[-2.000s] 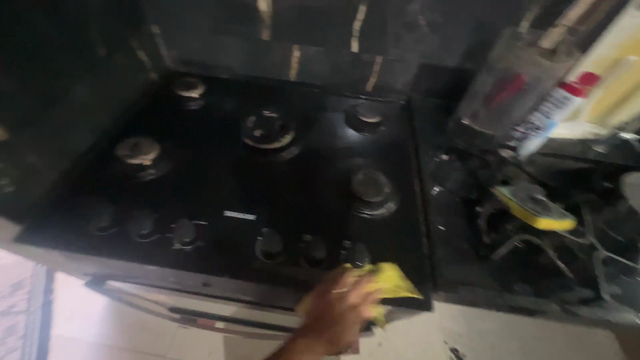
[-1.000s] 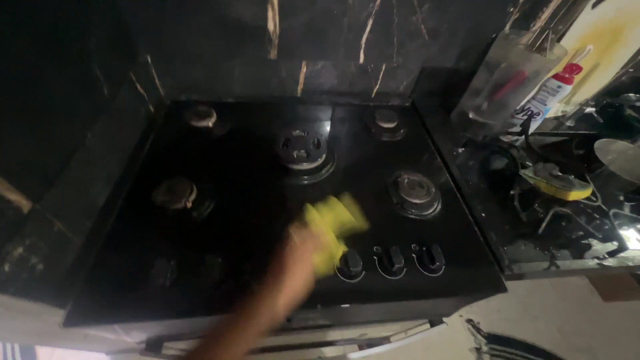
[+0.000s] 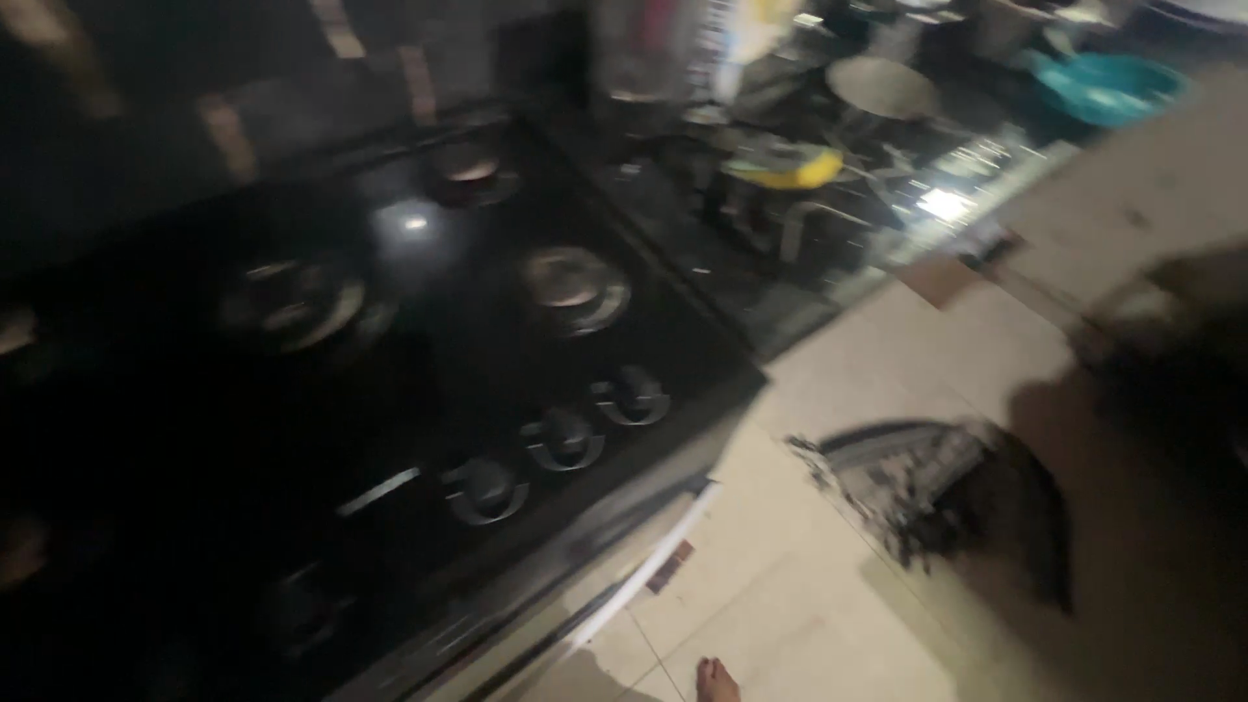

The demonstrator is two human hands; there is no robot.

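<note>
Neither of my hands shows in the head view now. A black stove top (image 3: 419, 390) fills the left and middle, tilted and blurred by motion. Its round burners include one at the right (image 3: 575, 290) and a larger one near the centre (image 3: 292, 304). Along the front edge sit several black control knobs, one of them at the right end (image 3: 631, 396). The yellow cloth from the earlier frames is not in sight. A yellow sponge (image 3: 795, 170) lies on black pan supports on the counter right of the stove.
A dark counter (image 3: 770, 292) adjoins the stove, with a clear container (image 3: 643, 49), a bottle (image 3: 717, 58), a round metal item (image 3: 882, 88) and a teal bowl (image 3: 1111, 90). Below are the tiled floor (image 3: 780, 604), a dark fringed mat or cloth (image 3: 926, 487) and a bare foot (image 3: 717, 681).
The hand with the yellow cloth, over the stove front and then over its middle in the earlier frames, is out of view. The view has swung right and down towards the floor.
</note>
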